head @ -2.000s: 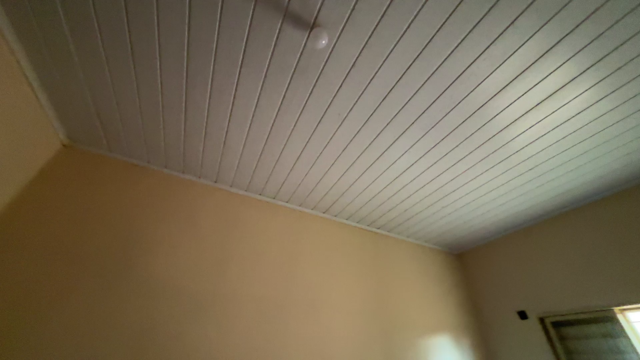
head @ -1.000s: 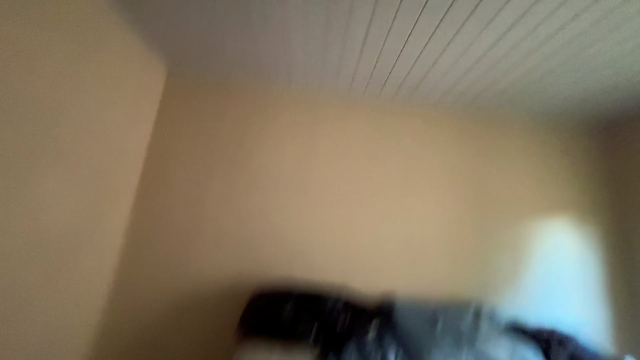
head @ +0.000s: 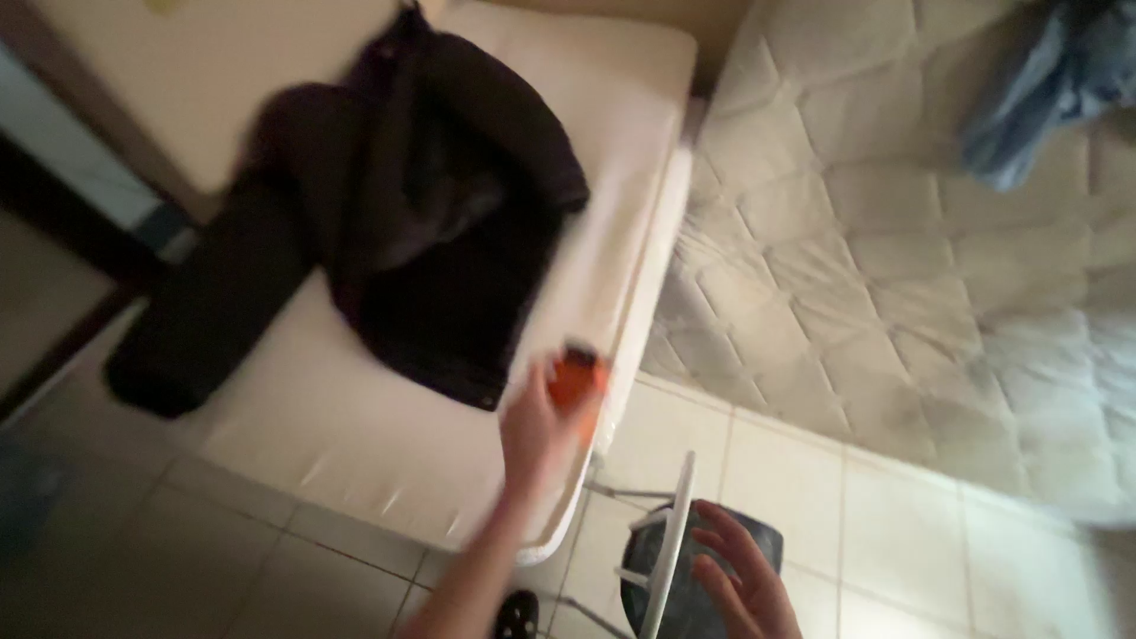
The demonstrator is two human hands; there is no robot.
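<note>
My left hand (head: 532,417) is closed around a small orange object with a dark top (head: 575,382), blurred, over the near right edge of a white mattress (head: 355,453). My right hand (head: 741,577) has its fingers apart and curved, beside a thin white object (head: 671,541) seen nearly edge-on; whether they touch, I cannot tell. Beneath that hand shows a dark seat-like object with thin metal legs (head: 710,603). On the white mattress, left of my left hand, lies a dark jacket (head: 444,222) with one sleeve stretched toward the near left.
A quilted beige mattress (head: 843,284) fills the right side, with a blue denim garment (head: 1021,133) on it. Light floor tiles (head: 790,444) run between and below the mattresses. A dark shoe (head: 517,614) is at the bottom. A dark frame (head: 71,222) stands at the left.
The view has swung down from the ceiling and wall to the mattresses and floor. Both hands are now in view, the left with the orange object; neither showed earlier.
</note>
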